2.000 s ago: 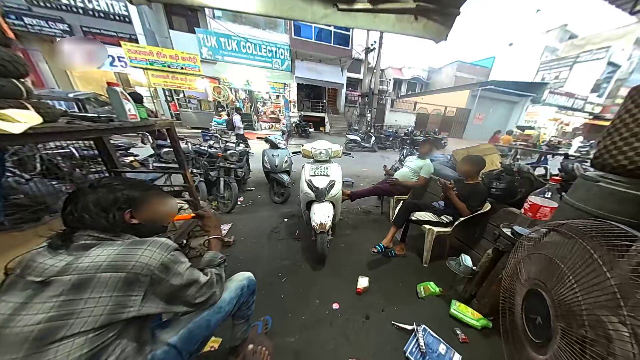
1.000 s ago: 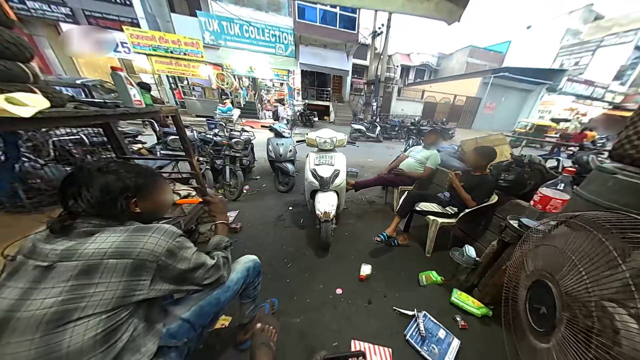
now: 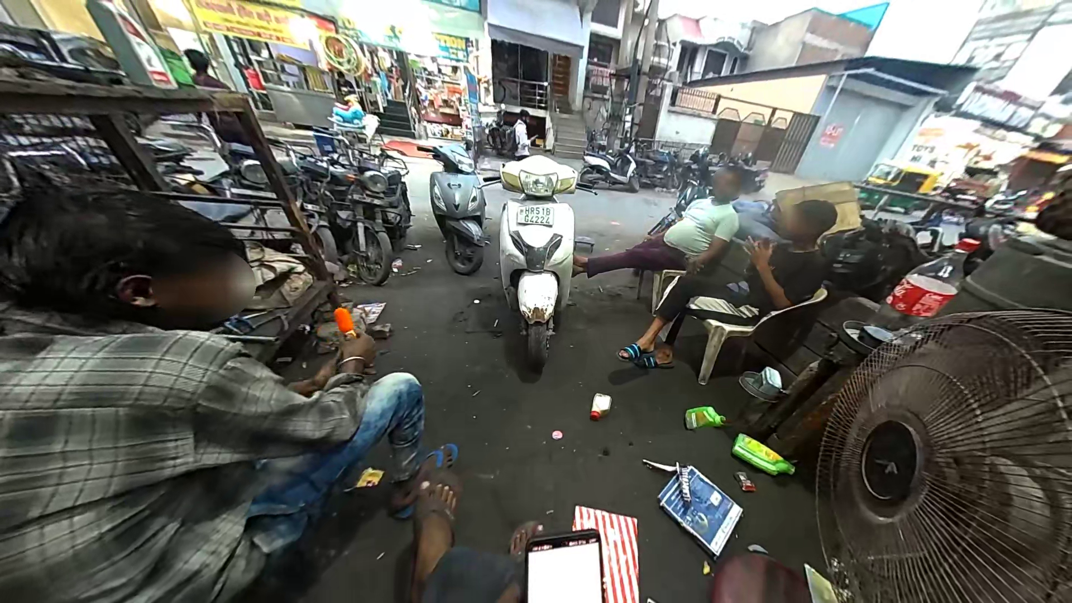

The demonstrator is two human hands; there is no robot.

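Note:
Neither of my hands can be made out. A smartphone point(image 3: 565, 569) with a bright screen rises from the bottom edge, and whatever holds it is hidden below the frame. Behind it a red-and-white striped packet point(image 3: 611, 544) lies on the dark ground. To its right is a blue-and-white flat box point(image 3: 702, 509) with a small metal part point(image 3: 684, 484) on it. A bare foot point(image 3: 437, 507) shows left of the phone. On the left a seated person in a plaid shirt point(image 3: 167, 419) holds an orange-handled tool point(image 3: 344, 322).
Ahead stands a white scooter point(image 3: 536, 243), with a grey scooter point(image 3: 457, 205) behind. Two people sit on plastic chairs point(image 3: 720, 335) at right. A large pedestal fan point(image 3: 892, 461) is close on my right. Green plastic bottles point(image 3: 760, 455) lie near it. A wooden rack point(image 3: 289, 193) stands at left.
The phone has come further into view at the bottom edge. The plaid-shirted person's hand with the orange-handled tool is lower relative to the face. The view has tilted down.

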